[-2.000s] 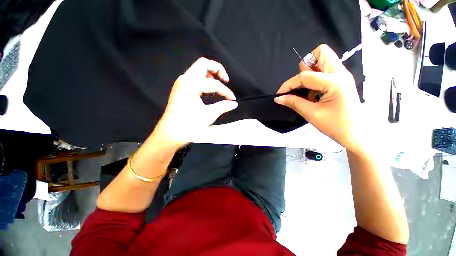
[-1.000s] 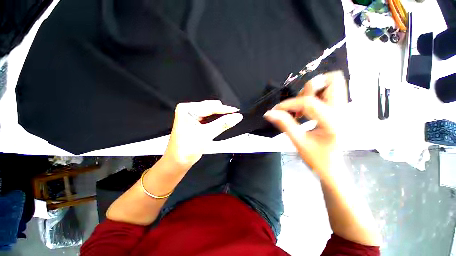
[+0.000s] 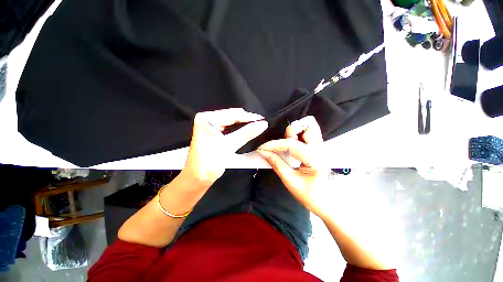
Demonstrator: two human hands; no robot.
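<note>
A large black cloth lies over the white table and reaches near its front edge. My left hand pinches the folded edge of the cloth between thumb and fingers. A small metallic clip on a pale cord grips the cloth to the right, and the edge runs straight from it to my left fingertips. My right hand is just right of and below my left hand, thumb and index fingertips together near the table's front edge. No needle or thread can be made out between them.
Dark snips and a blue patterned block lie on the right of the table. Orange handles, small round bits and a long dark flat shape are at the upper right. A wooden stool stands on the floor at lower left.
My right hand was near the clip end, then moved left and down beside my left hand. The clip, hidden or off the edge at first, now holds the cloth. My left hand keeps its pinch.
</note>
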